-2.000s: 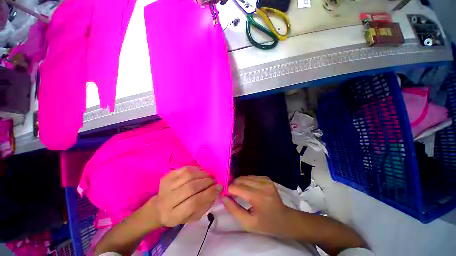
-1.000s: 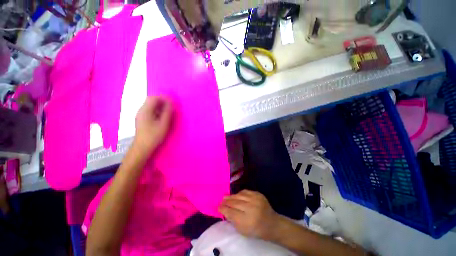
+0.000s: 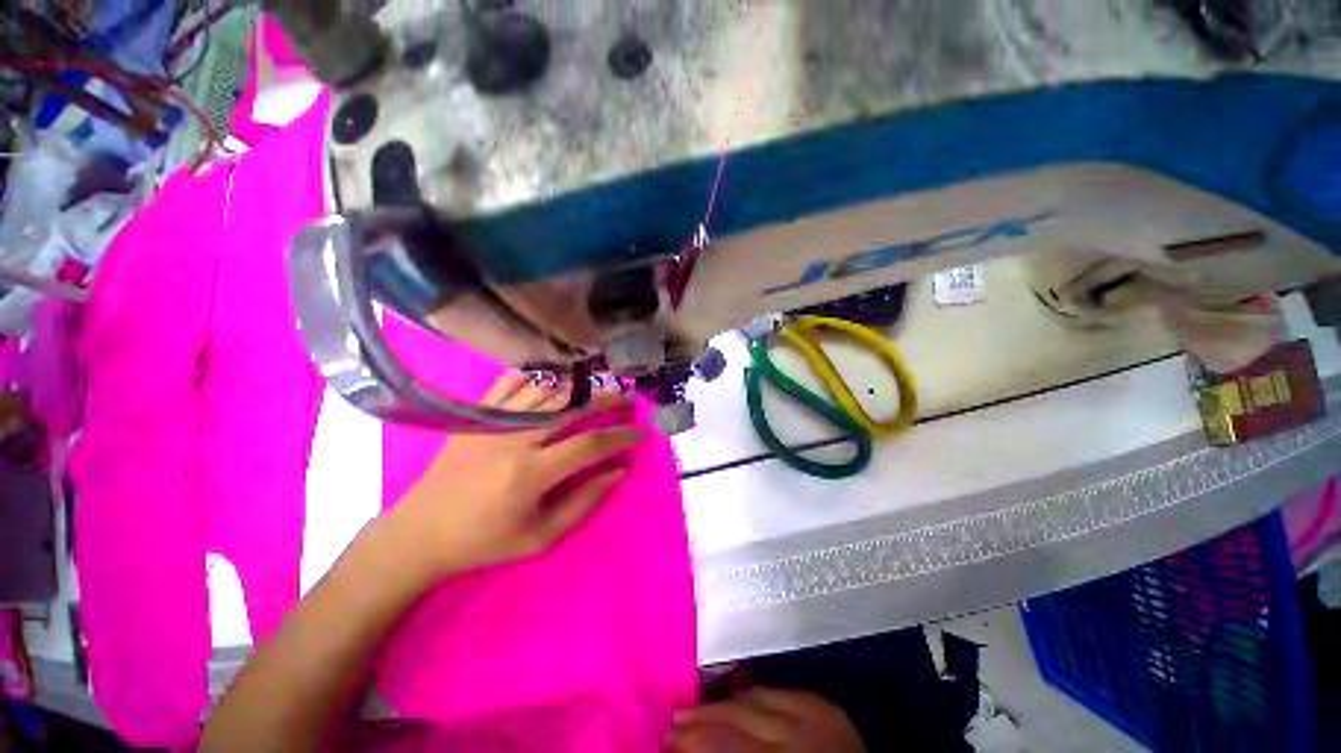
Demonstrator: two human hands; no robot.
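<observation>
A bright pink fabric panel (image 3: 588,633) runs from the sewing machine (image 3: 882,191) down over the table's front edge. Its far end is under the left end of the head, by the presser foot (image 3: 647,386). My left hand (image 3: 515,471) lies flat on the panel, fingers spread, fingertips close to the foot and partly behind the curved metal guard (image 3: 353,338). My right hand (image 3: 772,724) is at the bottom edge of the picture, cut off, at the panel's right edge; its fingertips are hidden. A pink thread (image 3: 716,191) runs down to the needle area.
Scissors with green and yellow loops (image 3: 834,394) lie right of the foot. More pink panels (image 3: 147,441) lie left. A dark red and gold packet (image 3: 1260,394) and a beige scrap (image 3: 1228,327) are at right. A blue basket (image 3: 1162,647) stands below the table's ruler-marked edge (image 3: 1000,533).
The view has moved closer to the machine. My left hand has gone from the lower end of the panel up to the foot. My right hand stays at the panel's lower right edge.
</observation>
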